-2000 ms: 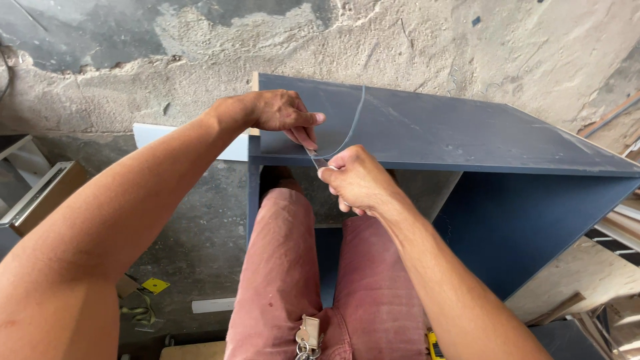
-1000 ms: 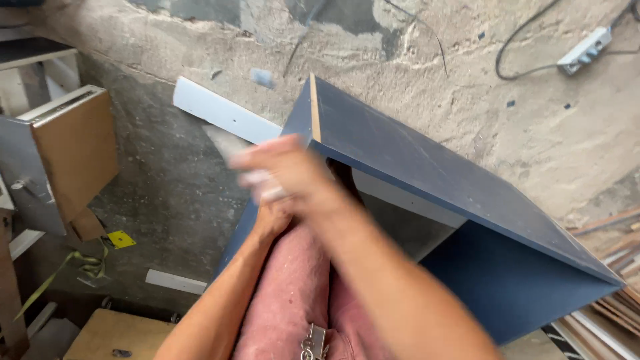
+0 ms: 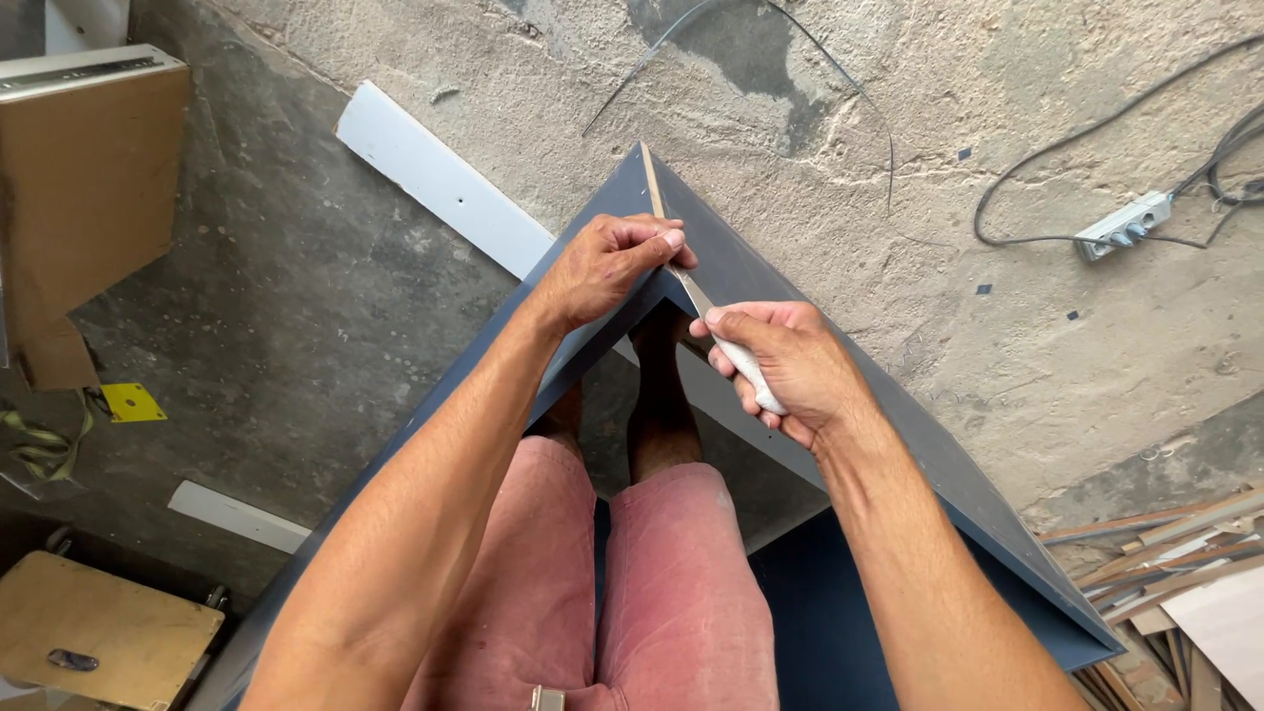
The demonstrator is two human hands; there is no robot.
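A dark blue board cabinet carcass (image 3: 760, 252) surrounds my legs, one corner pointing away from me. Along that corner runs a narrow, bare wood-coloured edge (image 3: 653, 183). My right hand (image 3: 790, 365) grips the pale, wrapped-looking handle of a knife (image 3: 748, 370); its narrow blade reaches toward the corner edge. My left hand (image 3: 632, 262) is at the corner just beyond the blade, thumb and fingers pinched together over the edge. Whether anything thin lies between those fingers cannot be told.
A white strip board (image 3: 444, 178) lies under the carcass at the left. A power strip (image 3: 1126, 225) with cables is on the rough floor at right. Scrap wood (image 3: 1175, 553) lies lower right, a brown panel (image 3: 89, 188) upper left, a wooden dolly (image 3: 109, 627) lower left.
The view has turned, so the corner now points away from me. My hands, earlier close together at the front edge, are now at the bare corner edge, with the knife clearly visible in my right hand.
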